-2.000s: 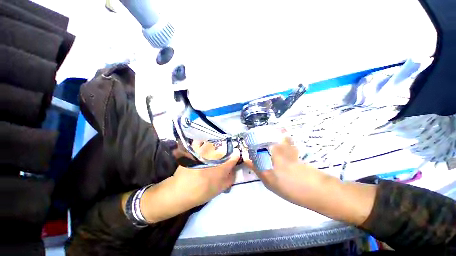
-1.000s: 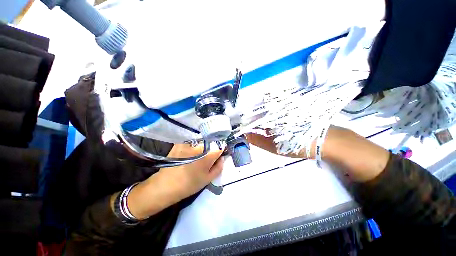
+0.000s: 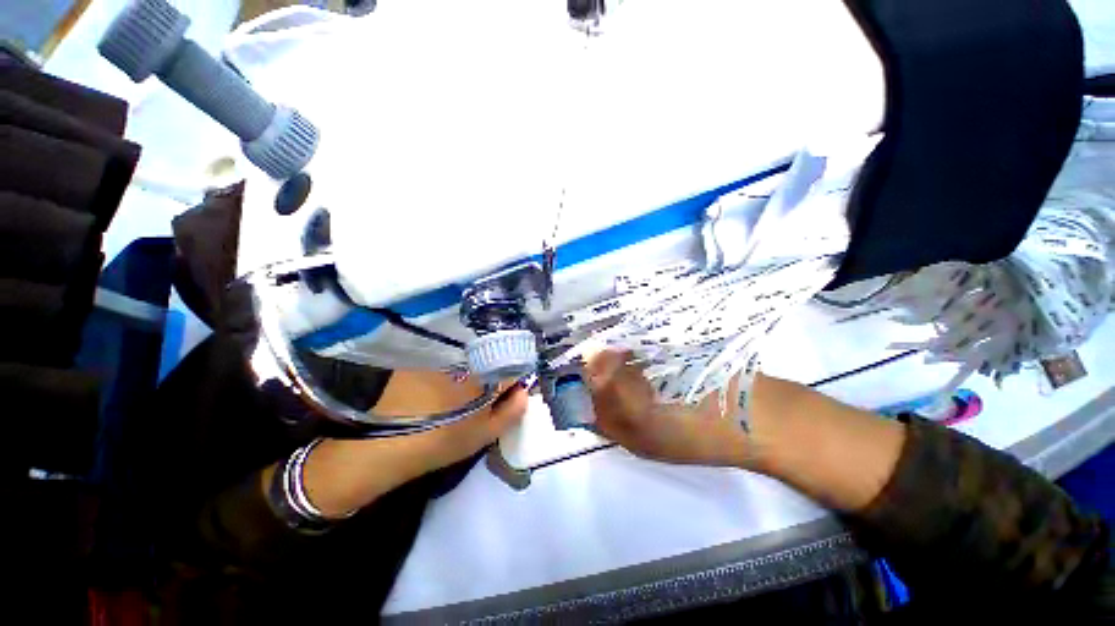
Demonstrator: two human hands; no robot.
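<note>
The white sewing machine head (image 3: 587, 135) with a blue stripe fills the middle of the view. The dark brown garment (image 3: 210, 257) hangs at its left and runs under the machine to the lap. My left hand (image 3: 459, 410) lies at the needle area, its fingers partly hidden behind the machine's front parts. My right hand (image 3: 630, 410) is just right of the needle area, beside a grey knob, with fingertips bent in. A bunch of white printed labels (image 3: 746, 312) hangs over its wrist. What the fingertips hold cannot be made out.
Brown folded garment pieces (image 3: 49, 245) hang at the left. Dark cloth (image 3: 978, 135) drapes over the machine at upper right. More white labels lie at right. Pink and blue snips (image 3: 966, 407) lie near my right sleeve. A ruler tape (image 3: 685, 569) runs along the table's front edge.
The view has shifted over the machine. My right hand went from the needle area to behind the labels, then came back out beside the knob. My left hand stays near the needle.
</note>
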